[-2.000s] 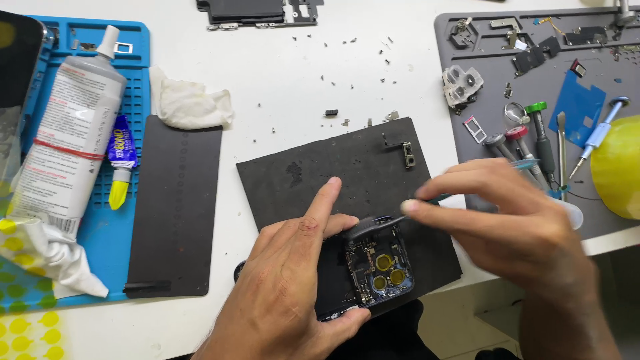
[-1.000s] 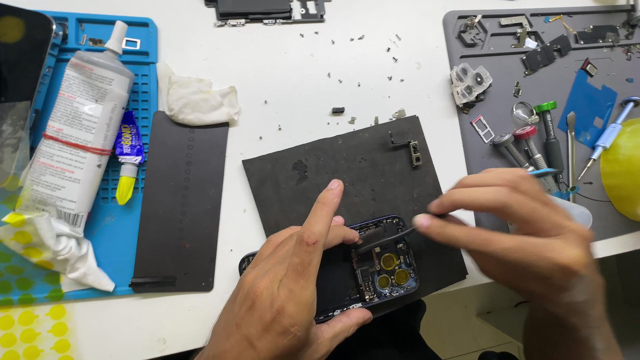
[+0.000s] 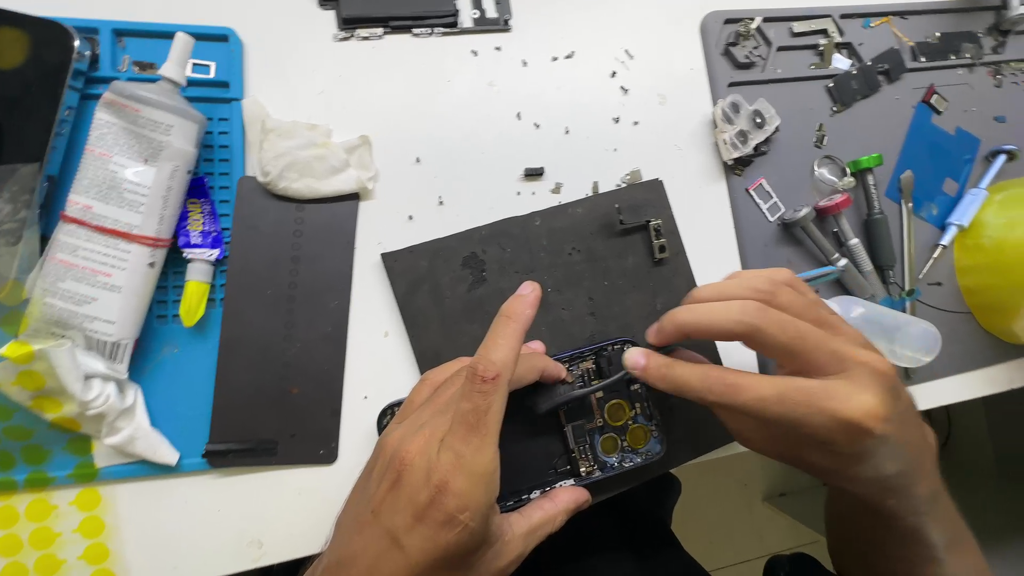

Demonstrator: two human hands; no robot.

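An opened smartphone body (image 3: 620, 448) lies on a black mat (image 3: 520, 264), showing circuit parts and several yellow round discs over its camera openings. My left hand (image 3: 464, 432) steadies the phone, its thumb at the lower edge and a fingertip on the inner parts. Between the thumb and fingers of my right hand (image 3: 768, 360) is a thin dark tool (image 3: 588, 390), slightly blurred, its far end over the phone's inside. The tool's exact kind cannot be told. A small metal bracket part (image 3: 658, 240) sits on the mat's upper right.
Tiny screws and parts lie scattered on the white table (image 3: 464, 104). On the right, a grey tray (image 3: 808, 104) carries screwdrivers (image 3: 876, 224) and metal parts. At left are a blue silicone mat (image 3: 172, 384), a large tube (image 3: 120, 216), a small glue tube (image 3: 200, 224) and a crumpled tissue (image 3: 308, 156).
The dark tool in my right hand has shifted over the phone's inside, and its angle differs from one second ago. My left hand stays on the phone.
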